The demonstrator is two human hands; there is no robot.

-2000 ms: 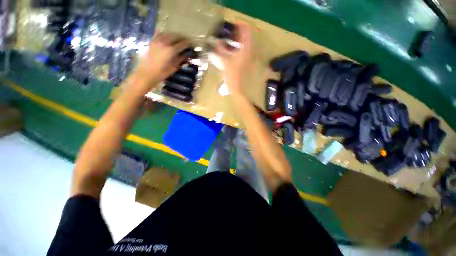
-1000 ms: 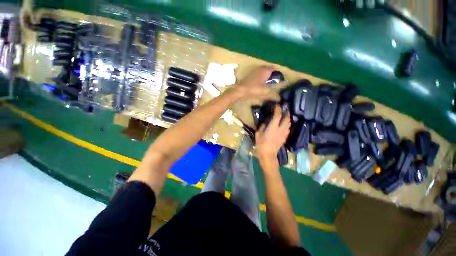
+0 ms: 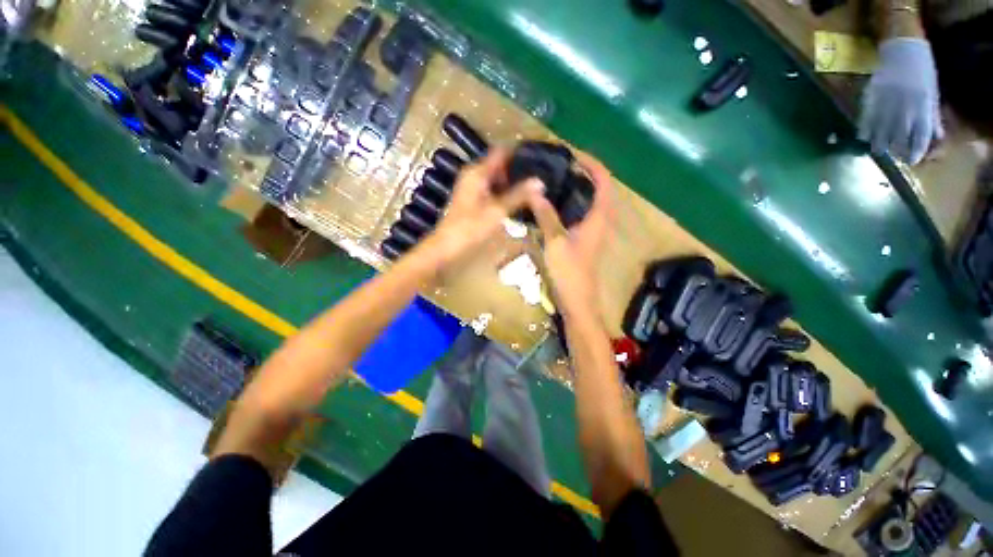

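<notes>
My left hand (image 3: 477, 209) and my right hand (image 3: 577, 234) are close together above the cardboard-covered bench. Both are closed around black housings (image 3: 540, 163), at least two by their look; blur hides which fingers hold which. A slanted row of black housings (image 3: 425, 203) lies just left of my hands, with the top one at a slight angle. A loose heap of black housings (image 3: 751, 370) lies to the right. Crumpled white material (image 3: 522, 276) lies below my hands.
Clear trays (image 3: 316, 120) and blue-marked black parts (image 3: 207, 65) lie left. A red item (image 3: 624, 350) and pale green block (image 3: 679, 440) edge the heap. The green conveyor (image 3: 675, 141) runs behind; another person's gloved hand (image 3: 904, 100) is beyond. A blue stool (image 3: 408, 346) stands below.
My hands have moved from the heap back toward the row, now holding black housings together. The view has turned, and the other person's gloved hand has come into view.
</notes>
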